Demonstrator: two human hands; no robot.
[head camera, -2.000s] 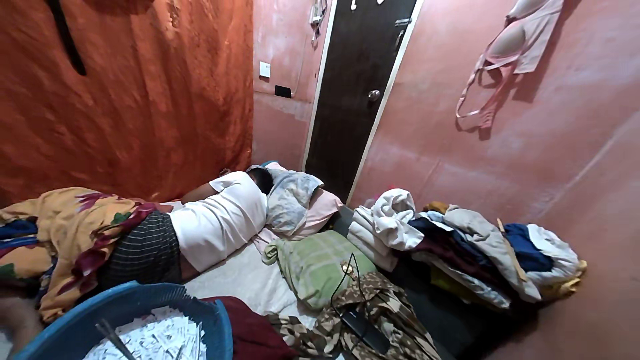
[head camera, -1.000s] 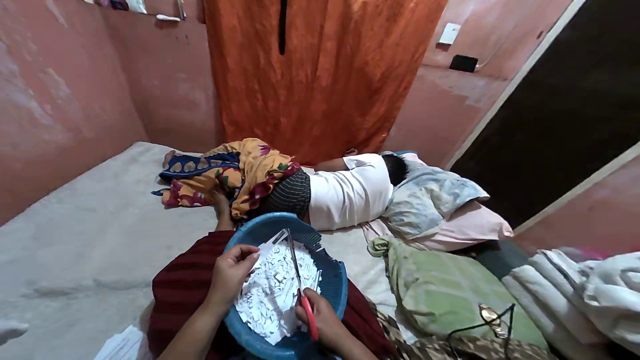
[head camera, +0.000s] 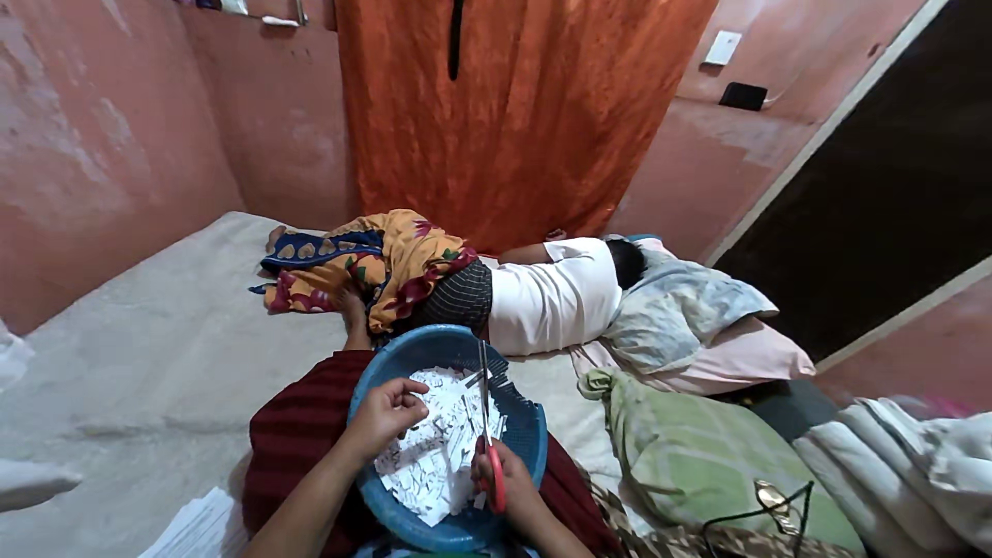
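A blue plastic basket (head camera: 531, 434) with a broken rim rests at my lap, holding a heap of small cut white paper pieces (head camera: 434, 465). Over its right part my right hand (head camera: 504, 473) grips red-handled scissors (head camera: 486, 434), their blades pointing away from me and looking nearly closed. Above the basket's left side is my left hand (head camera: 394, 415), thumb and fingers curled close together; whether a scrap is between them cannot be made out. Printed paper sheets (head camera: 201, 527) lie on the bed to the left of my dark red garment (head camera: 291, 434).
Beyond the basket a person (head camera: 550, 298) lies on the bed (head camera: 139, 364), partly under a flowered cloth (head camera: 403, 248). Pillows (head camera: 690, 310), a green pillow (head camera: 721, 457) and folded cloths (head camera: 876, 457) are on the right. An orange curtain (head camera: 511, 116) hangs behind.
The view has swung left and down since the oldest frame. My left hand held a paper strip near the scissors one second ago; that strip no longer shows between hand and blades.
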